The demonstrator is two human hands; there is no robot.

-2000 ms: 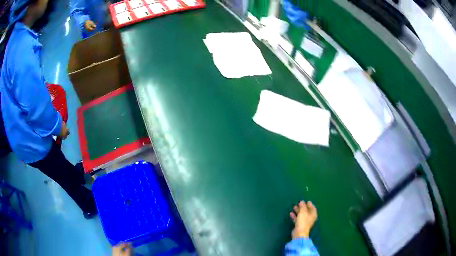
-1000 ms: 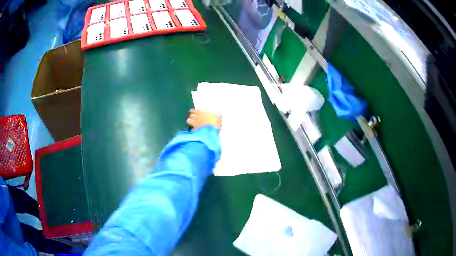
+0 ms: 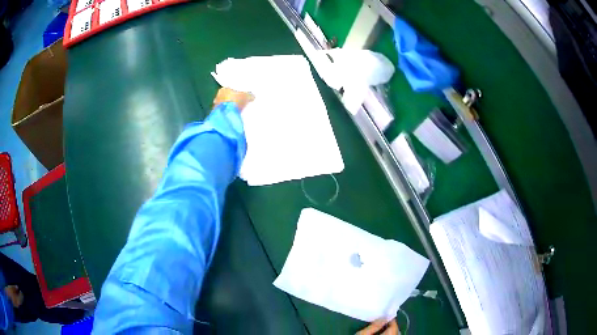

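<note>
A pile of white sheets [image 3: 291,121] lies on the green bench. My left hand [image 3: 234,99] is at its upper left edge, fingers partly hidden; I cannot tell whether they grip it. My blue left sleeve crosses the bench from the lower left. A separate white sheet [image 3: 340,268] with a small grey mark lies closer to me, a little to the right of the pile. My right hand [image 3: 379,327] is at its lower edge, cut off by the frame; fingertips touch the edge, grip unclear.
A red tray [image 3: 108,16] of white rectangular pieces is at the far left. A brown carton [image 3: 40,98] and a red-edged cart [image 3: 55,235] stand beside the bench. Metal rail, clipped papers [image 3: 491,262], small white packs and a blue cloth [image 3: 422,59] are on the right.
The view has shifted, so the bench items appear higher and further left. My left hand has stayed at the pile's edge. My right hand has come in at the marked sheet's lower edge.
</note>
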